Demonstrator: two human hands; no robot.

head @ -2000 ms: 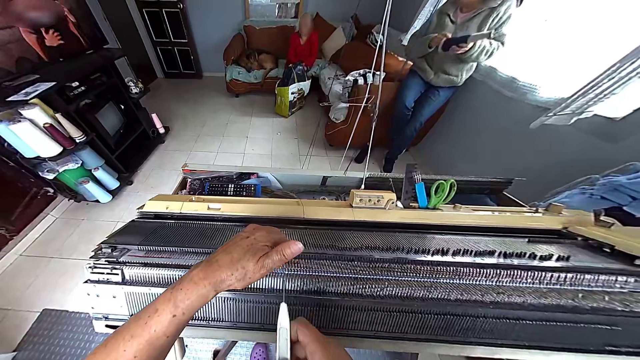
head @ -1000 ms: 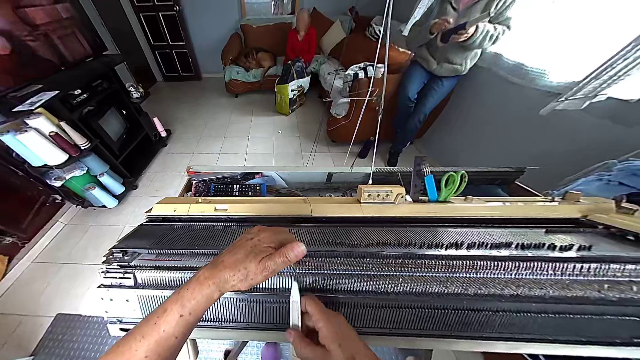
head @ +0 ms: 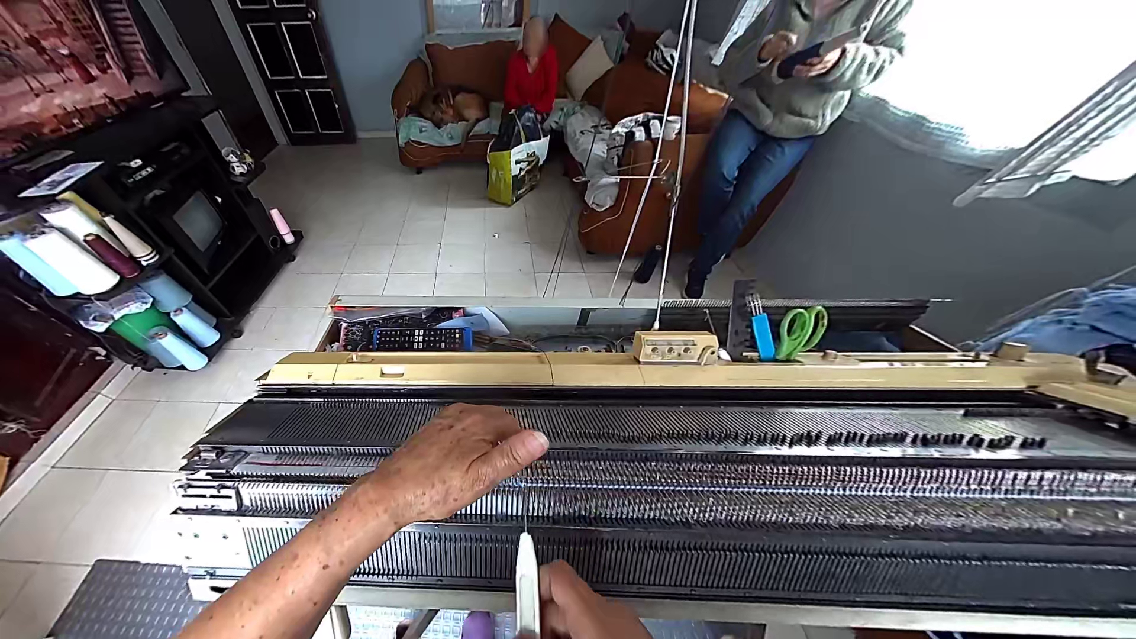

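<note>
A knitting machine with two needle beds [head: 710,559] spans the view below me. My left hand [head: 457,461] lies over the rear bed, left of centre, palm down with the thumb pointing right; its fingertips are hidden, so I cannot tell what they touch. Low in the middle, my right hand [head: 577,603] grips a white-handled tool [head: 527,577] upright, its thin metal tip reaching up to the gap between the beds. Fine yarn or knitting [head: 754,493] runs along that gap. A cream yarn tension unit [head: 676,346] sits on the back rail.
Green scissors [head: 801,332] and a blue-handled tool [head: 761,334] stand behind the rail, near a remote control [head: 422,339]. Yarn cones [head: 80,257] fill a shelf at left. One person [head: 772,106] stands beyond the machine; another [head: 532,75] sits on a sofa beside a dog.
Both hands stay at nearly the same part of the beds. The white-handled tool remains in my right hand. The standing person's hands and handheld object have shifted slightly.
</note>
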